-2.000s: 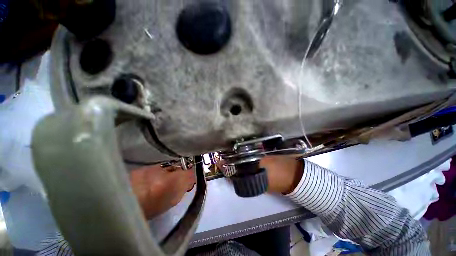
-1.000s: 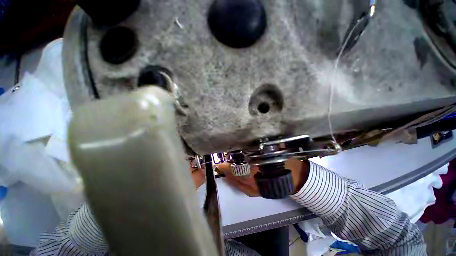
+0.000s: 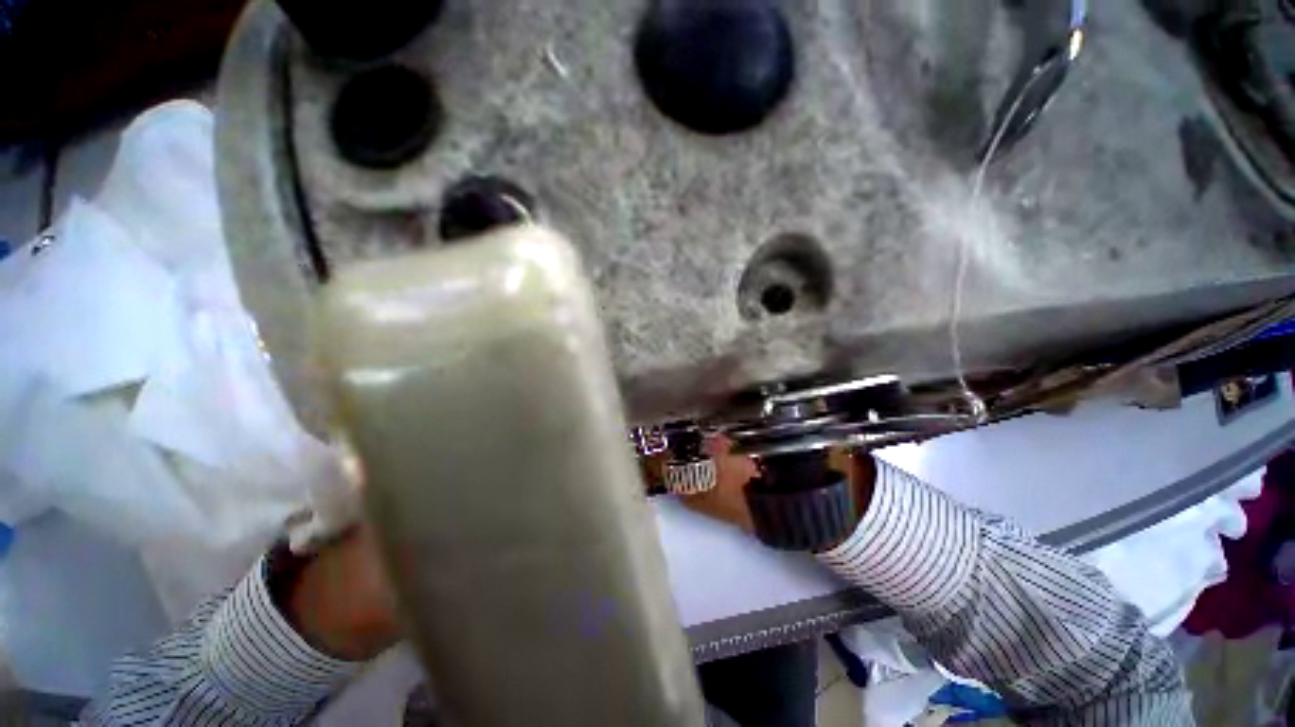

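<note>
The large grey sewing machine head (image 3: 909, 185) fills the top of the view. A cream guard bar (image 3: 497, 483) looks huge in front and hides the needle area. My left hand (image 3: 344, 589) is left of the bar, blurred and partly hidden behind it, beside white cloth pieces (image 3: 114, 327); its fingers cannot be made out. My right hand (image 3: 731, 487) is under the head, mostly hidden behind the black ribbed tension knob (image 3: 800, 511); what it holds cannot be seen. A thin white thread (image 3: 962, 284) runs down the head.
The white table (image 3: 994, 483) has a grey front edge. White cloth (image 3: 1172, 561) and dark red cloth (image 3: 1250, 582) lie beyond it at the right. A small black panel (image 3: 1244, 396) is at the far right.
My left hand has moved left, away from the needle area, to beside the white cloth. My right hand stays under the head. The machine and guard bar have shifted right in view.
</note>
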